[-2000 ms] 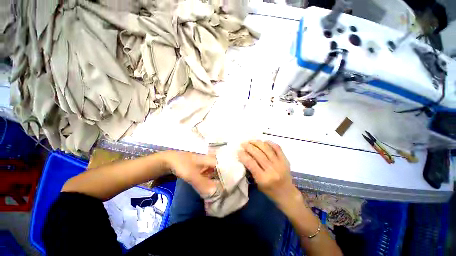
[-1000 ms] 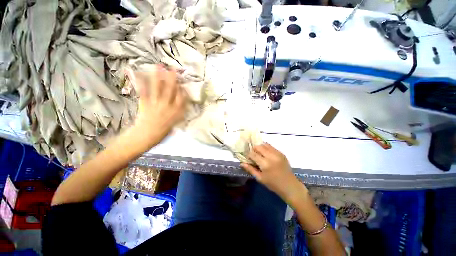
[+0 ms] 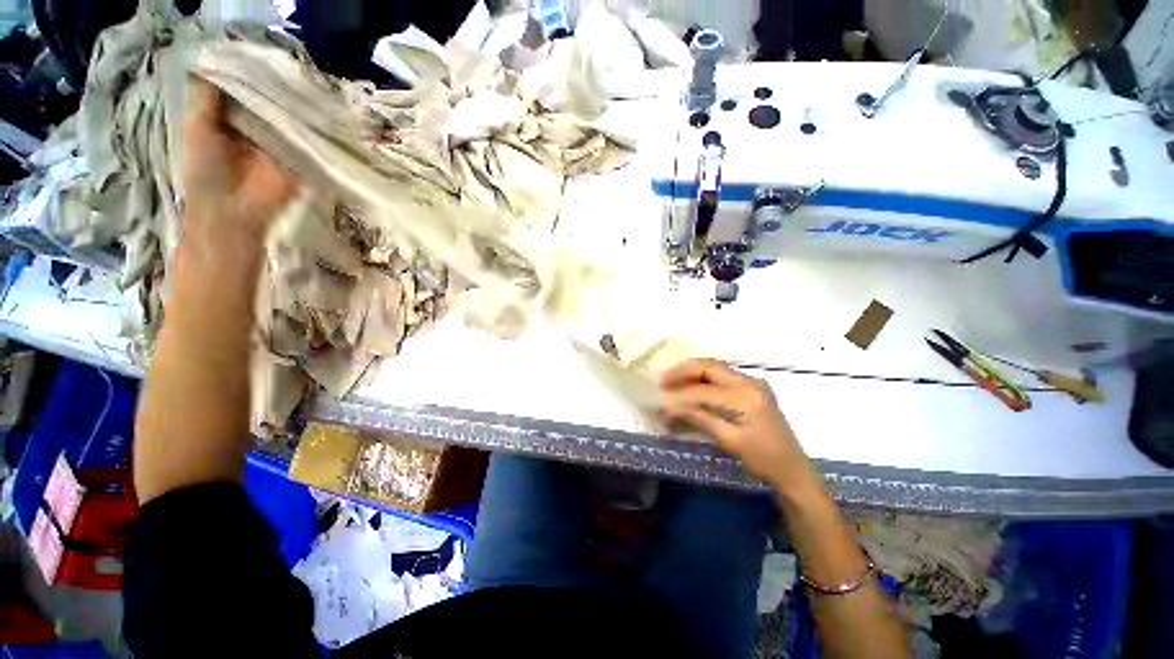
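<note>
A beige fabric piece (image 3: 386, 193) is stretched in a long band between my hands, blurred in its middle. My left hand (image 3: 238, 167) is raised over the heap at the left and holds the far end of the cloth; its fingertips are partly hidden. My right hand (image 3: 721, 409) pinches the near end close to the table's front edge, left of centre of the machine. The beige work bundle (image 3: 328, 309) lies under and behind the stretched cloth. The needle area (image 3: 695, 264) of the sewing machine (image 3: 888, 167) has no cloth under it.
Snips (image 3: 981, 371), a tan-handled thin tool (image 3: 1069, 385) and a brown flat piece (image 3: 869, 323) lie right of the needle. A black object (image 3: 1159, 406) sits at the right end. Below are an open cardboard box (image 3: 325, 457), white scraps (image 3: 373, 566) and a red crate (image 3: 103, 528).
My left hand has moved up and left with the cloth, which is now drawn out long from my right hand. The crumpled piece seen earlier between both hands over my lap is no longer there.
</note>
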